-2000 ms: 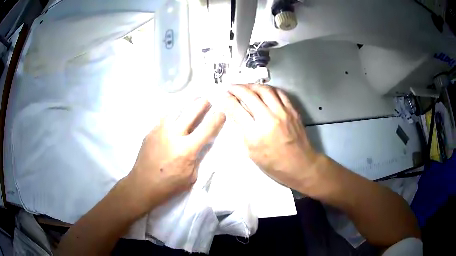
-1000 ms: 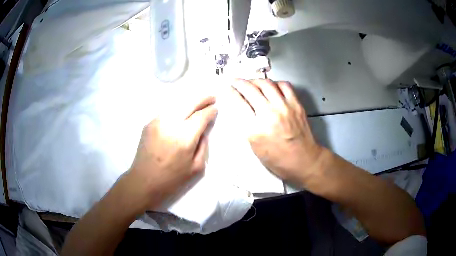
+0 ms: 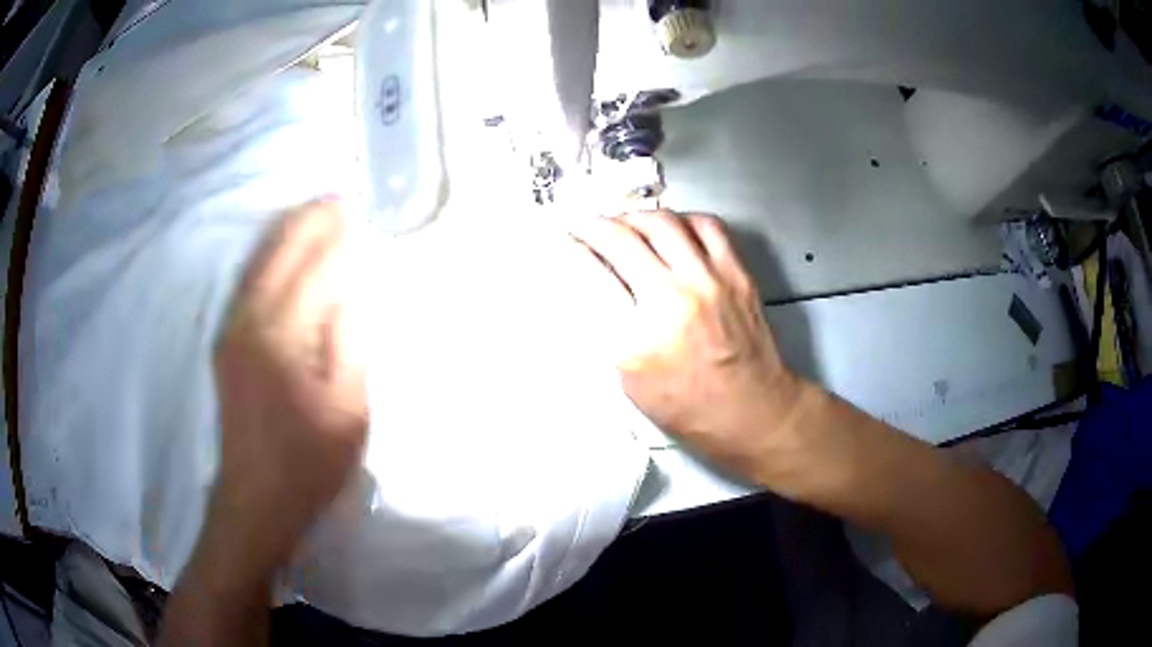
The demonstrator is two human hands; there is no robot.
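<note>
White fabric panels (image 3: pixel 505 506) lie over the table left of and below the needle, hanging over the front edge, largely overexposed. My right hand (image 3: pixel 689 310) lies flat on the cloth just below the presser foot (image 3: pixel 545 177), fingers close together and pointing toward it. My left hand (image 3: pixel 291 354) is blurred and rests on or just over the cloth at the left; whether its fingers grip the cloth cannot be told. The glare hides the cloth's edges and any seam near the needle.
A white rounded paddle-shaped unit (image 3: pixel 401 120) stands left of the needle. The tension dial (image 3: pixel 632 133) and cream knob (image 3: pixel 689 34) are on the machine head. The machine bed (image 3: pixel 859 202) extends right. Blue cloth (image 3: pixel 1099 474) and cables are at the far right.
My left hand has moved left, away from my right hand and the needle area. The cloth has spread out and hangs in a wider rounded fold at the front. My right hand stays near the foot.
</note>
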